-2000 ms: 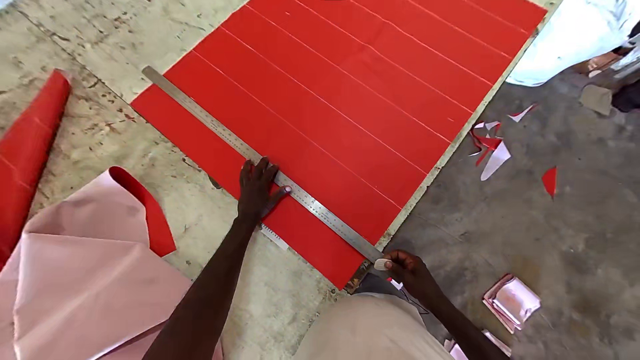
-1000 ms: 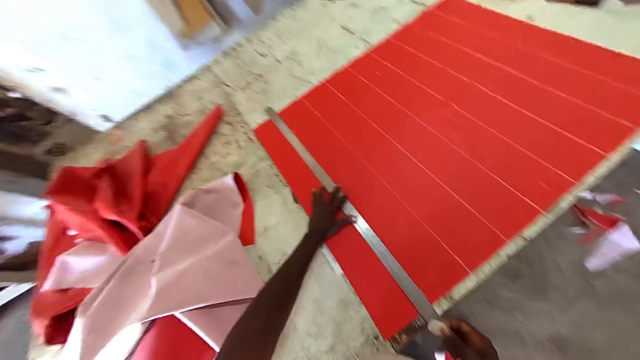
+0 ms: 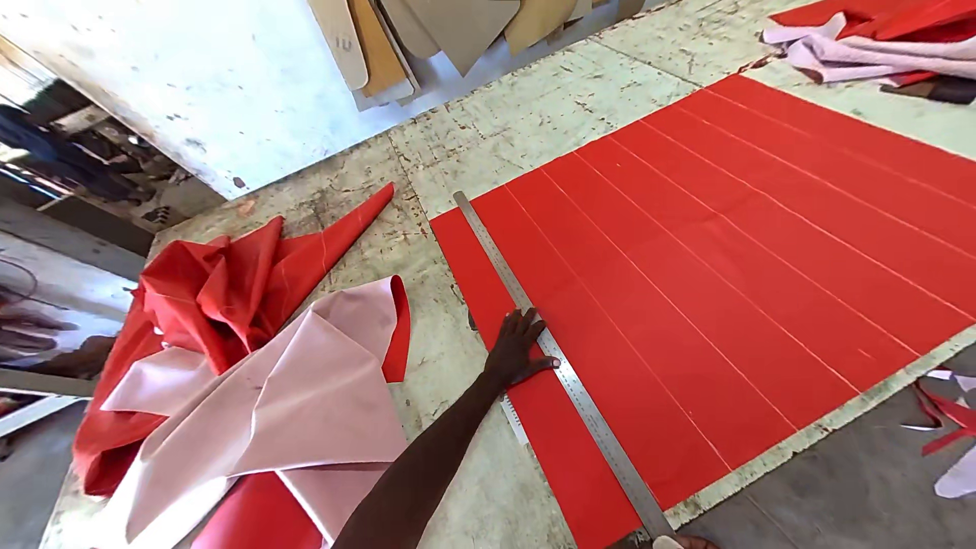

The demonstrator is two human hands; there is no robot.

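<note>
A large red sheet [image 3: 686,252] lies flat, marked with several pale, roughly parallel lines. Across its left part lies a long metal ruler [image 3: 591,415], slanting down to the near edge. My left hand [image 3: 522,351] rests on the ruler about midway, fingers spread, thumb on the metal, pressing rather than gripping. At the bottom edge of the view my right hand [image 3: 694,542] is mostly cut off; it holds a pale piece [image 3: 666,542], possibly chalk, by the ruler's near end. A white strip with markings [image 3: 515,418] shows partly from under the sheet, beside my left wrist.
The worn table [image 3: 450,465] carries crumpled red material [image 3: 221,297] and folded pink material [image 3: 320,389] at left. More red and pink material [image 3: 862,49] lies at far right. Flat templates [image 3: 465,30] hang on the wall behind. Scraps [image 3: 945,419] lie on the floor at right.
The view has swung left and up, showing more of the wall and the piled material. The ruler and my left hand stay in place on the red sheet.
</note>
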